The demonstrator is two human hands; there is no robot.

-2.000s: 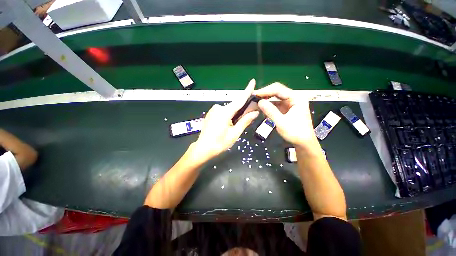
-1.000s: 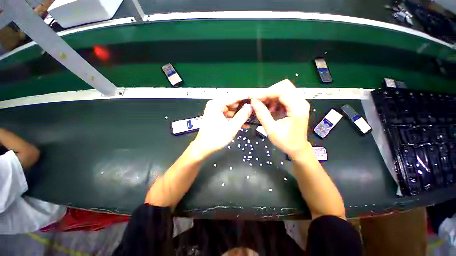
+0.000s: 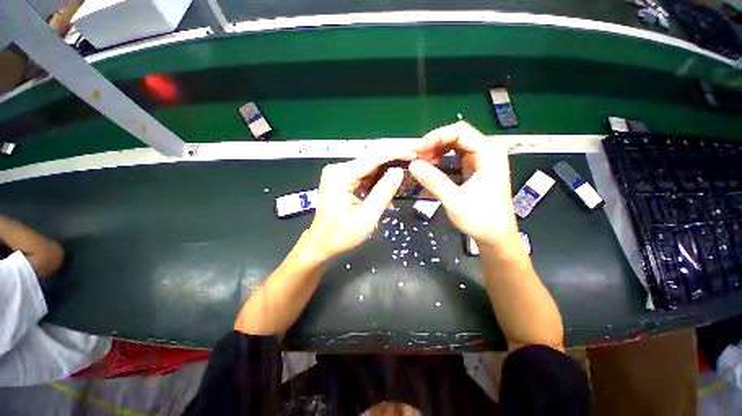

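Observation:
A dark mobile phone (image 3: 423, 184) is held sideways between my two hands, above the bench near the white rail. My left hand (image 3: 351, 203) grips its left end, and my right hand (image 3: 468, 188) grips its right end. Both thumbs press on the side facing me; the fingers behind it are partly hidden. Small white parts (image 3: 400, 240) lie scattered on the dark green bench below the hands. One waiting phone (image 3: 296, 203) lies beside my left hand, partly covered. Another waiting phone (image 3: 426, 209) lies just below the held one, partly hidden.
More waiting phones (image 3: 534, 193) lie right of my right hand, one partly under my wrist. A black blister tray (image 3: 687, 219) lies at the right. Phones (image 3: 255, 120) sit on the green conveyor (image 3: 366, 118) beyond the white rail (image 3: 244, 151). A person's arm (image 3: 31, 244) is at left.
The held phone has turned from steeply tilted to sideways, with both thumbs now on it. The phones on the conveyor have moved left, and another small item shows at its far left.

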